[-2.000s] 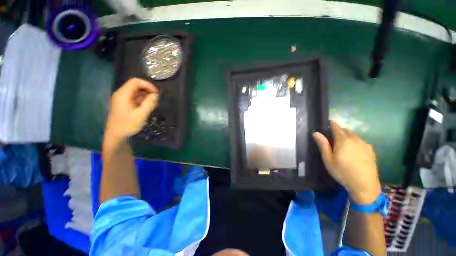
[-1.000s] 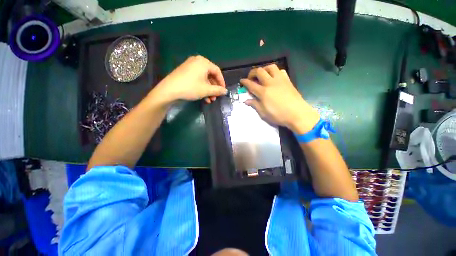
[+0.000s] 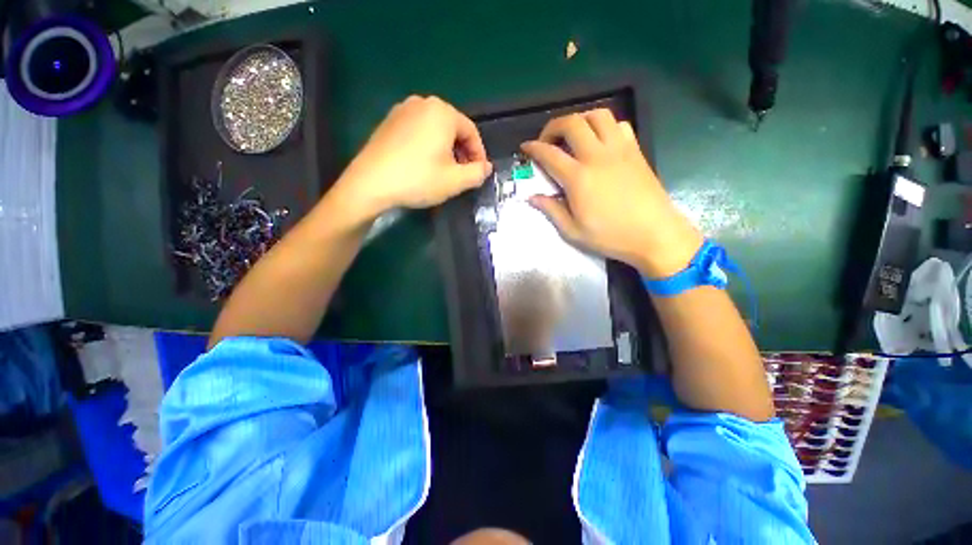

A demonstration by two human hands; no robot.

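Observation:
The open device (image 3: 549, 279), with a large silver-white rectangle and a green patch at its top, lies in the black holding fixture (image 3: 469, 319). My left hand (image 3: 426, 154) is at the device's top left corner with thumb and forefinger pinched together. Whether a tiny part is between the fingertips is too small to tell. My right hand (image 3: 602, 192), with a blue wrist strap (image 3: 693, 271), lies over the device's top right part, fingers bent and fingertips near the green patch. It hides that part of the board.
At left a black parts tray (image 3: 304, 176) holds a round screw dish (image 3: 259, 99) and a tangled pile of small parts (image 3: 222, 234). A purple-ringed object (image 3: 59, 66) is at far left. A black electric screwdriver (image 3: 767, 53) hangs at upper right. A slim black box (image 3: 893, 240) is at right.
My left hand moved from the parts tray to the device's top left corner, and my right hand from the fixture's right side onto the device's top. Over the last second both stayed there.

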